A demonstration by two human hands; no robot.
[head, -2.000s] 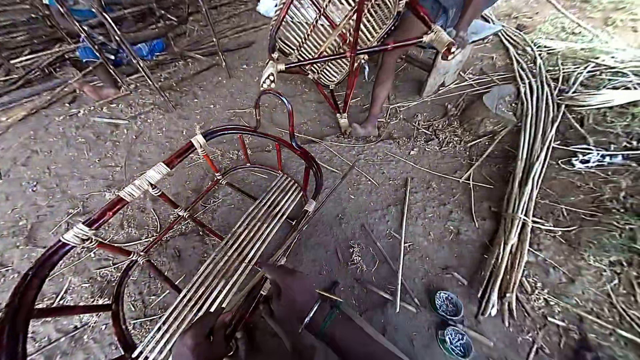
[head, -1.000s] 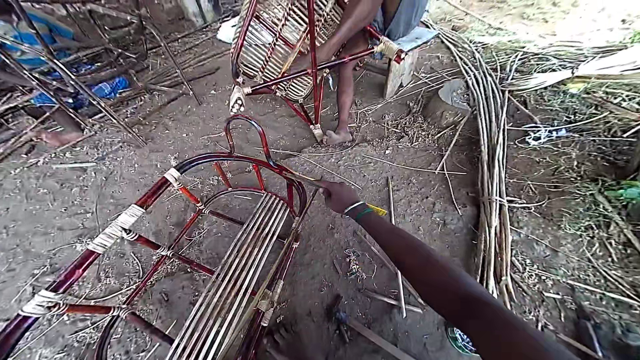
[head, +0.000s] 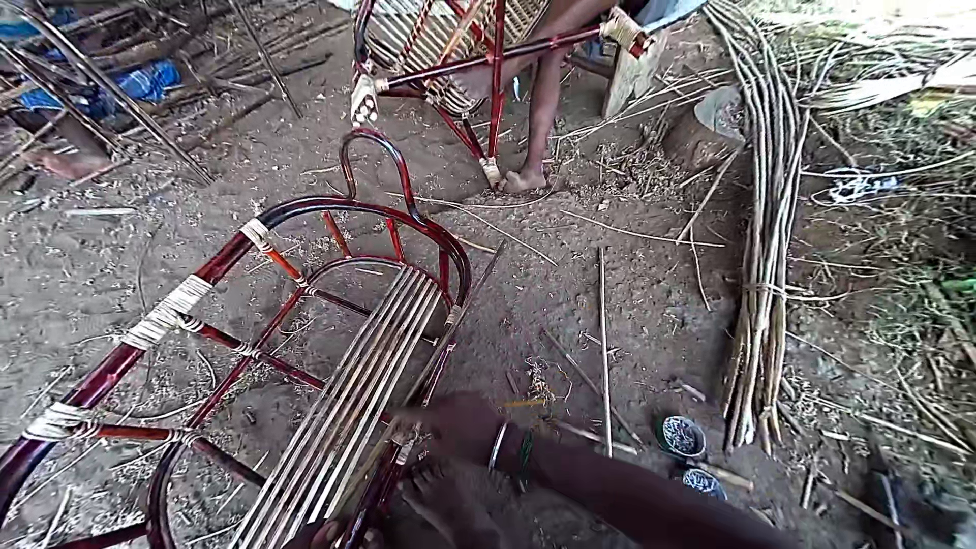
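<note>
A curved cane frame (head: 221,255), dark red and glossy with pale strip bindings, fills the left half of the view. Several pale cane rods (head: 358,381) lie side by side across its inner part. My right hand (head: 457,427), blurred and with bangles at the wrist, is at the right side rail beside the rods; its fingers are too blurred to tell whether they grip. Only the fingertips of my left hand (head: 328,534) show at the bottom edge, by the lower ends of the rods and the rail. What they hold is hidden.
A co-worker's bare leg (head: 541,114) stands behind another woven cane piece (head: 457,46) at the top. A tied bundle of long canes (head: 762,267) lies on the right, near a wood stump (head: 701,130). Two small containers of nails (head: 681,437) and loose sticks (head: 605,351) lie on the ground.
My right hand was out at the far curved end of the frame one second ago and has come back toward me to the side rail.
</note>
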